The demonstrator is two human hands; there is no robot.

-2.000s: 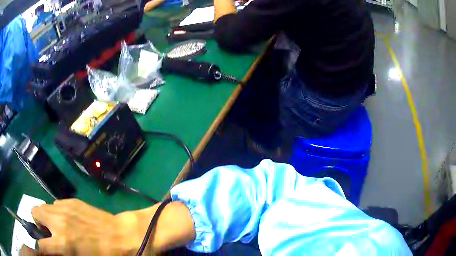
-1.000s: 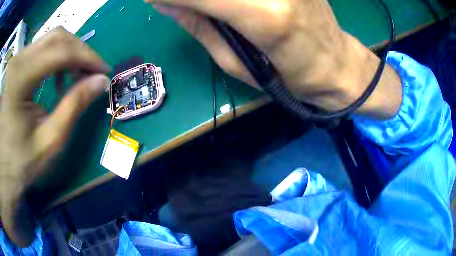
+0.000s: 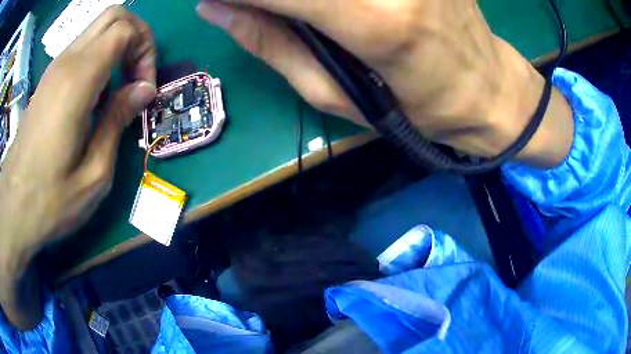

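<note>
A pink watch housing [image 3: 183, 114] lies open side up on the green mat, its black and silver circuit board showing. Thin red-orange leads [image 3: 147, 155] run from its lower left corner to a silver-white battery with a yellow edge [image 3: 158, 209], near the bench edge. My left hand [image 3: 76, 138] is at the housing's left side, thumb and forefinger at its upper left rim; whether they pinch anything is hidden. My right hand [image 3: 408, 76] holds a black soldering iron [image 3: 353, 86] above and right of the housing; its tip is hidden.
A white printed paper [image 3: 79, 24] lies at the upper left. A white tray [image 3: 17, 83] with parts is at the left edge. Thin black cables with a small white tag [image 3: 315, 144] cross the wood-coloured bench edge [image 3: 256, 185]. The iron's cable loops over my right wrist.
The view has swung from the soldering station and a seated person to the watch. Since one second ago, my left thumb and forefinger have closed in at the housing's rim. My right hand still holds the iron.
</note>
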